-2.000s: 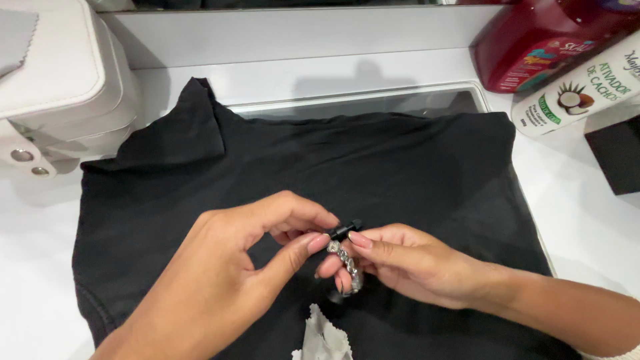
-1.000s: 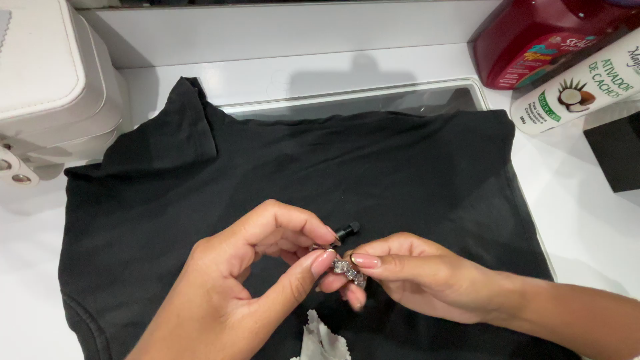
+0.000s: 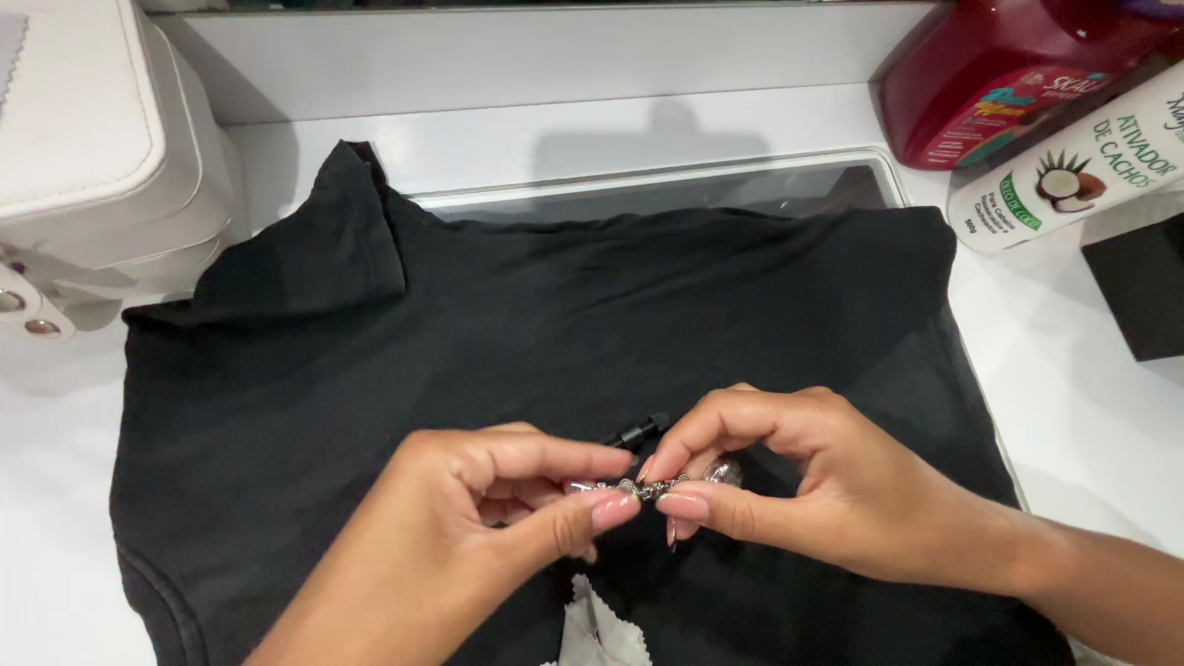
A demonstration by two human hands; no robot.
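Note:
My left hand (image 3: 499, 509) pinches one part of a silver-coloured jewellery chain (image 3: 652, 488) between thumb and fingers. My right hand (image 3: 786, 472) grips the same chain close beside it, the two thumbs almost touching. A clear, shiny piece of the chain shows behind the right fingers. Just beyond the fingertips lies a small black cylindrical item (image 3: 636, 433), partly hidden by the left fingers. Under both hands is a black cloth garment (image 3: 555, 342). Nearer the bottom edge, a light grey cloth with zigzag edges (image 3: 601, 634) rests crumpled on it.
A white case with metal snaps (image 3: 74, 120) stands at the left. The rim of a clear-topped tray or box (image 3: 888, 157) shows beyond the garment. At the right are a dark red Skala bottle (image 3: 980, 83), a white bottle with a coconut picture (image 3: 1027, 176) and a black object (image 3: 1142, 287).
The chain was bunched between my fingers a second ago and now stretches between both hands. My right fingers have shifted and now arch above it.

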